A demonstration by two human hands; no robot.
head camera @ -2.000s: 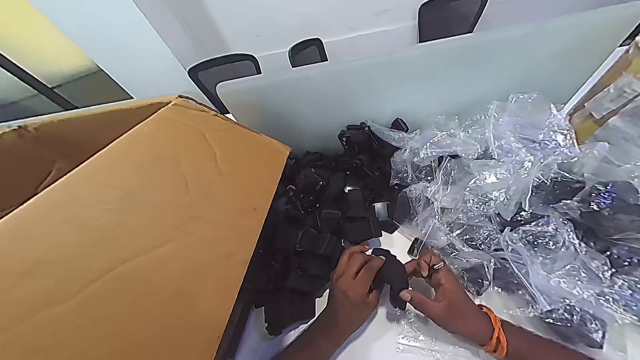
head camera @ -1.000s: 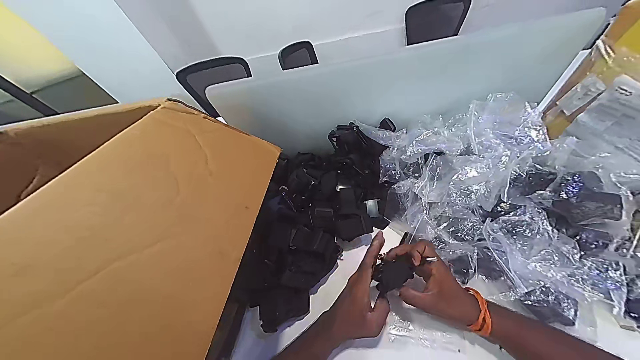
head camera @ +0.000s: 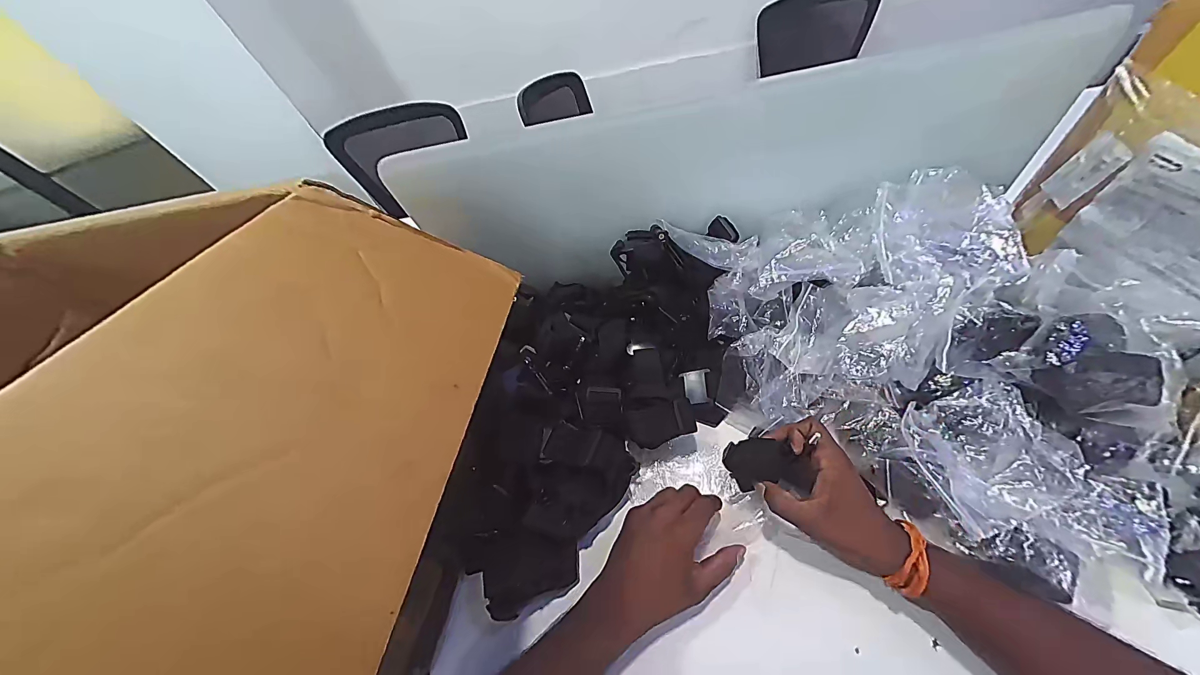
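My right hand [head camera: 825,492], with an orange band at the wrist, grips a small black folded item [head camera: 761,461] between thumb and fingers. The item looks like fabric or a strap; its exact kind is unclear. Over the white table lies my left hand [head camera: 664,553], thumb apart from the fingers and nothing held. A heap of similar black items [head camera: 572,412], some with buckle-like parts, rises beyond and left of my left hand. Clear plastic bags [head camera: 872,319], several with dark items inside, spread to the right, partly behind my right hand.
A large open cardboard box [head camera: 253,422] fills the left side. Behind the heap stands a frosted partition [head camera: 656,159], with chair backs [head camera: 403,131] beyond it. Another carton [head camera: 1078,159] with tape is at the upper right. Small specks lie on the white table [head camera: 797,619] near the front.
Both hands were on the black item in the earlier frames. My left hand has let go and moved off to the left, while the right still holds it.
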